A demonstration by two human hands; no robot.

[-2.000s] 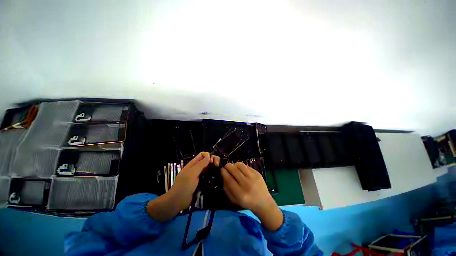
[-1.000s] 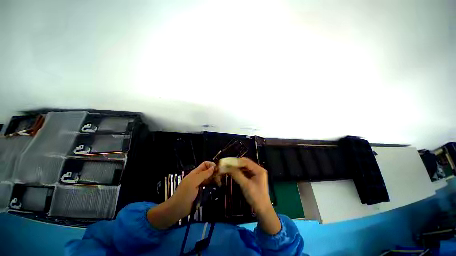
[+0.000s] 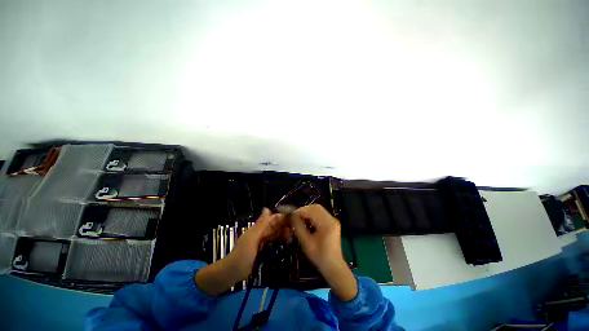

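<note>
My left hand (image 3: 248, 249) and my right hand (image 3: 318, 238) meet fingertip to fingertip above a black tray (image 3: 206, 194). Something small, greyish and blurred (image 3: 286, 209) shows between the fingertips; what it is I cannot tell. Thin frames (image 3: 223, 242) stand on edge in a row beside my left hand, their edges silver-white. A dark frame with a coppery edge (image 3: 298, 195) lies tilted just beyond my fingers. My fingers hide part of the tray.
At left is a compartment tray with ribbed grey-white sheets (image 3: 106, 257) and frames bearing pale curled pieces. To the right are a green surface (image 3: 371, 258), a black pocketed tray (image 3: 394, 210), another black tray across it (image 3: 473, 221) and a white board (image 3: 442, 258).
One second ago a pale piece showed larger at my right fingertips; now only a small greyish blur shows there. My right hand has turned slightly, and both hands remain close together.
</note>
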